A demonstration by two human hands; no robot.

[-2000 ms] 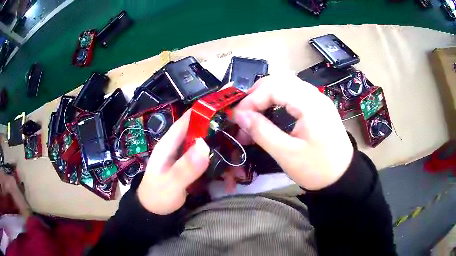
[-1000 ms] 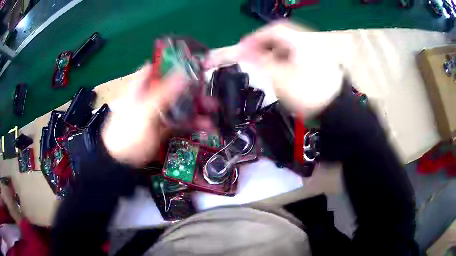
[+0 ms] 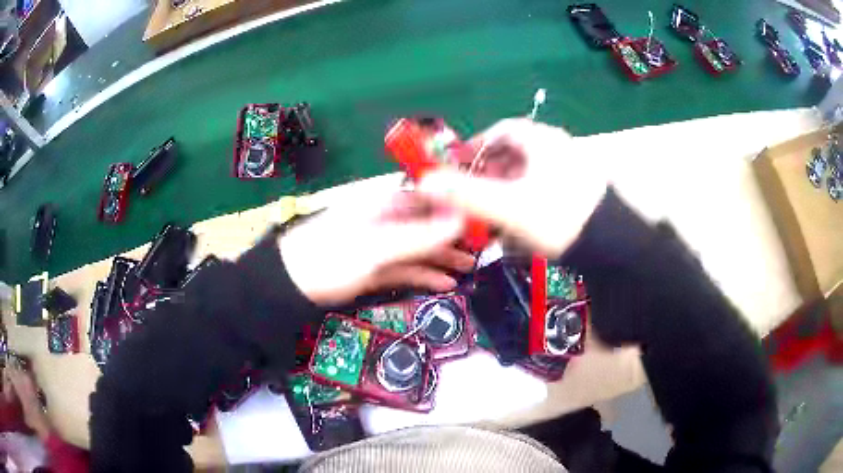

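A red front housing is held up between my hands over the near edge of the green belt, tilted and blurred. My left hand is at its lower left, fingers closed around its lower part. My right hand grips it from the right. A white lead with a pale tip sticks up beyond my right hand. The housing's inside is mostly hidden. Below my hands, an open red housing with green board and round speaker lies on the pile; another red housing stands at the right.
The green belt carries a red unit with a dark part and more units left and far right. Black housings are piled at left. A cardboard box is at the right edge. Another person's hand shows far left.
A red unit with a dark part now lies on the belt at upper left. My left hand has moved right and joins my right hand at a red housing. The view has shifted.
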